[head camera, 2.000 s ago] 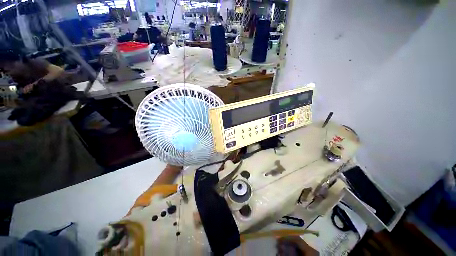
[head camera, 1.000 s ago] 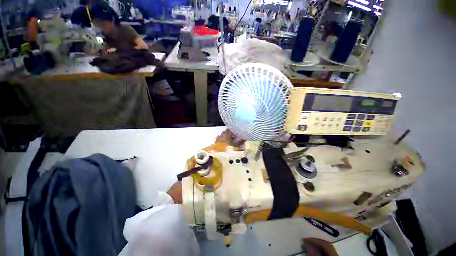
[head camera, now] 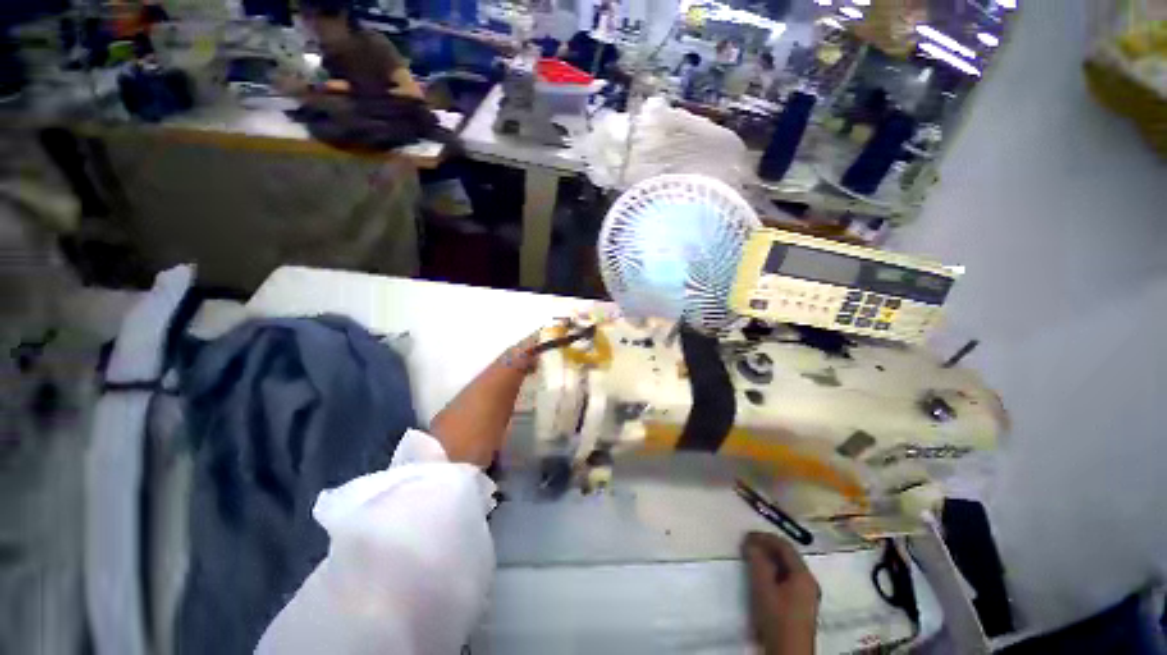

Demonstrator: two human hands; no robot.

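Observation:
The cream sewing machine [head camera: 819,403] stands in front of me, with a dark fabric band [head camera: 706,390] draped over its arm. My left forearm, in a white sleeve, reaches up to the machine head's left end. My left hand [head camera: 527,348] is mostly hidden behind the head, so its fingers and any hold are unclear. My right hand [head camera: 778,578] is low at the front of the machine bed, blurred, fingers bent down; no object shows in it. Black thread snips [head camera: 773,512] lie on the bed above it. Grey-blue cloth [head camera: 288,448] lies heaped at the left.
A white fan [head camera: 678,250] and control panel [head camera: 851,288] stand behind the machine arm. Black-handled scissors [head camera: 893,578] lie at the right beside a white tray [head camera: 953,589]. A white strip bundle [head camera: 128,448] hangs at far left. A person sits at a table behind.
The view has swung and tilted down, showing more of the bed. My left forearm now shows more fully beside the head, and more of my right hand is in view.

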